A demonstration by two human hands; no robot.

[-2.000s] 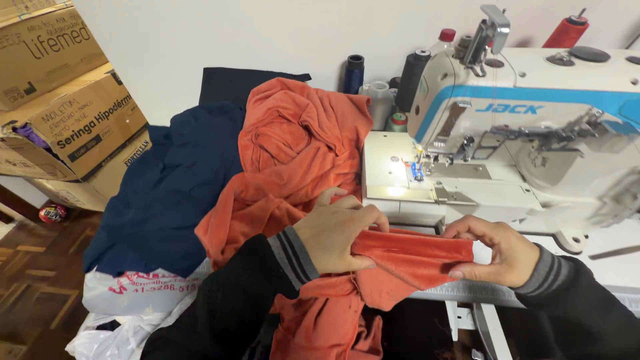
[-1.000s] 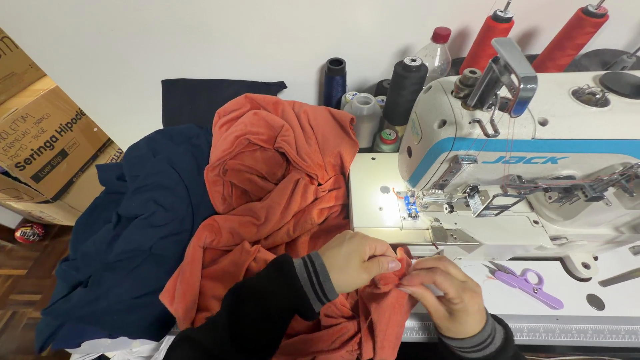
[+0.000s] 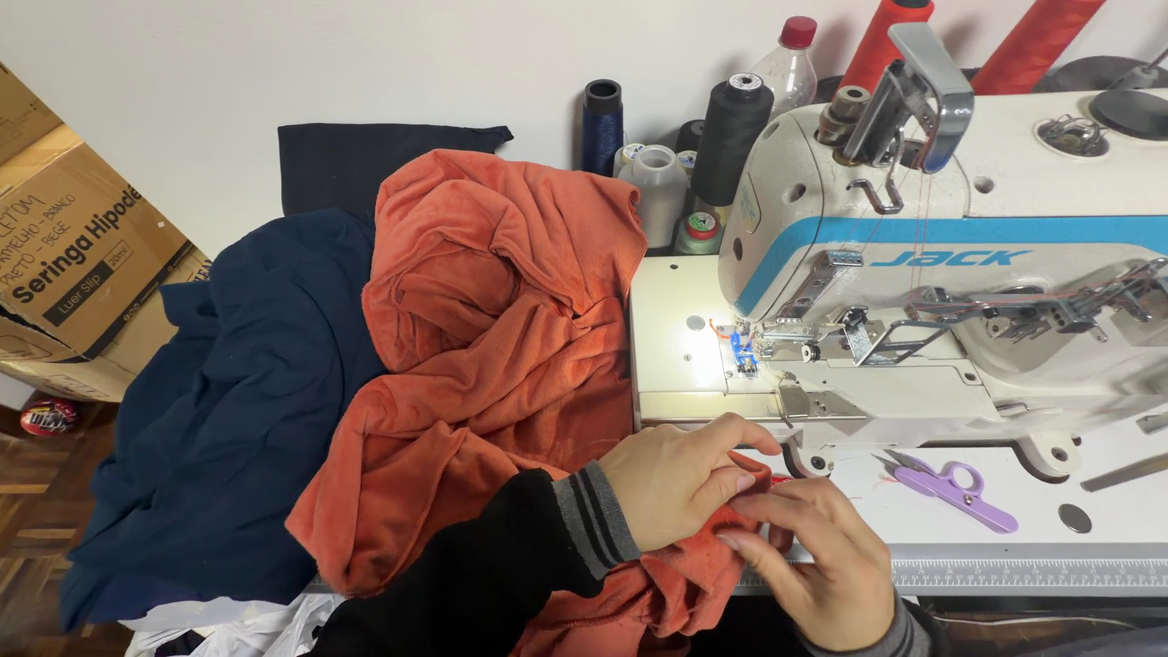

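Observation:
A large piece of orange-red plush fabric (image 3: 511, 283) lies bunched to the left of a white and blue Jack sewing machine (image 3: 876, 192) and hangs over the table's front edge. Just in front of the machine's bed, my left hand (image 3: 680, 474) grips a gathered edge of this fabric. My right hand (image 3: 821, 547) pinches the same edge from the right, its fingertips close to those of the left. The lit presser foot (image 3: 744, 351) with its blue part is above and beyond both hands. What lies between the fingers is partly hidden.
Purple thread snips (image 3: 958, 493) lie on the table right of my hands. Dark blue fabric (image 3: 246, 392) is heaped at the left, near cardboard boxes (image 3: 82, 246). Thread cones (image 3: 730, 137) and a red-capped bottle (image 3: 794, 64) stand behind the machine. A ruler strip (image 3: 1022, 573) runs along the front edge.
Two seconds ago my hands were apart, with a folded strip of the orange-red fabric stretched between them; now they are close together on a bunched edge. The view has shifted.

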